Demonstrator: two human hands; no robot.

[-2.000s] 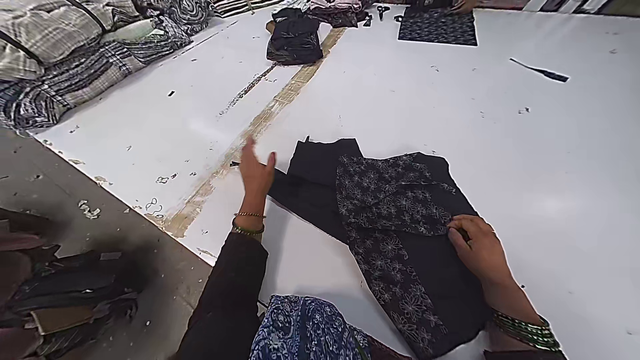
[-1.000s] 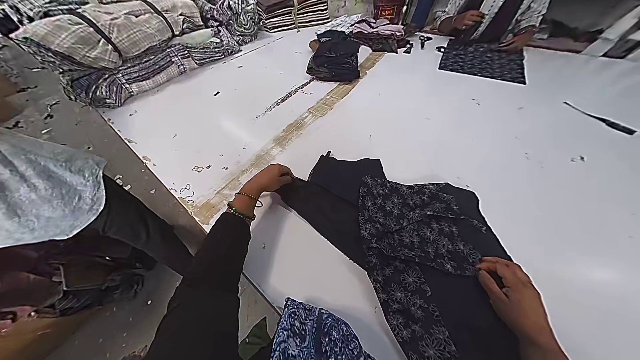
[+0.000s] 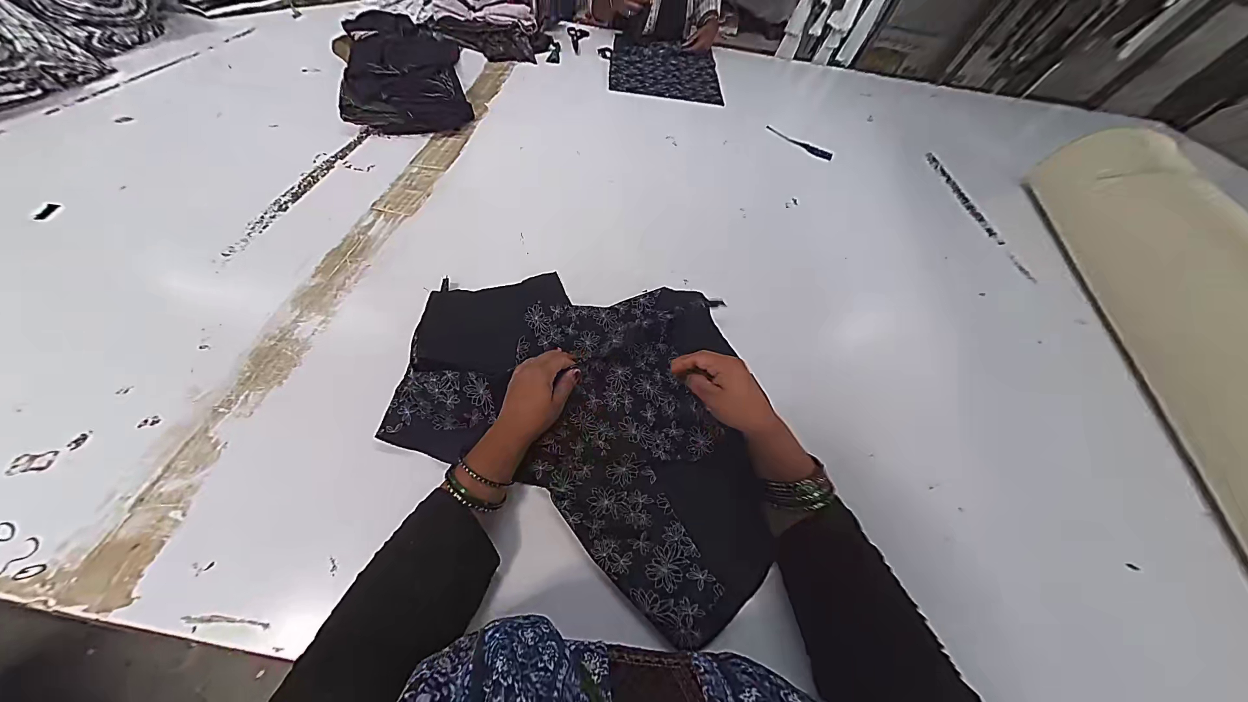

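A dark garment [image 3: 624, 487] with pale embroidered flowers and plain dark parts lies partly folded on the white table [image 3: 877, 390]. My left hand [image 3: 538, 392] rests at the upper middle of the flowered part, fingers bent and pinching the cloth. Across from it, my right hand [image 3: 723, 390] is at the right side of the same flowered part, its thumb and fingertips together on the fabric. Green bangles circle both wrists. The left part of the garment, with a flowered band, is spread flat beyond my left hand. The cloth beneath my fingers is hidden.
Brown tape [image 3: 322, 292] runs across the table. A black bundle [image 3: 405, 83] sits at the back, beside folded clothes [image 3: 487, 29]. A co-worker's hand touches a dark patterned cloth [image 3: 666, 73]. A cream fabric roll [image 3: 1150, 244] lies at right, a dark strip [image 3: 799, 143] nearer the middle.
My left hand has come from the garment's outstretched left part to its flowered middle. That left part now lies folded nearer the body of the garment. The view has swung right.
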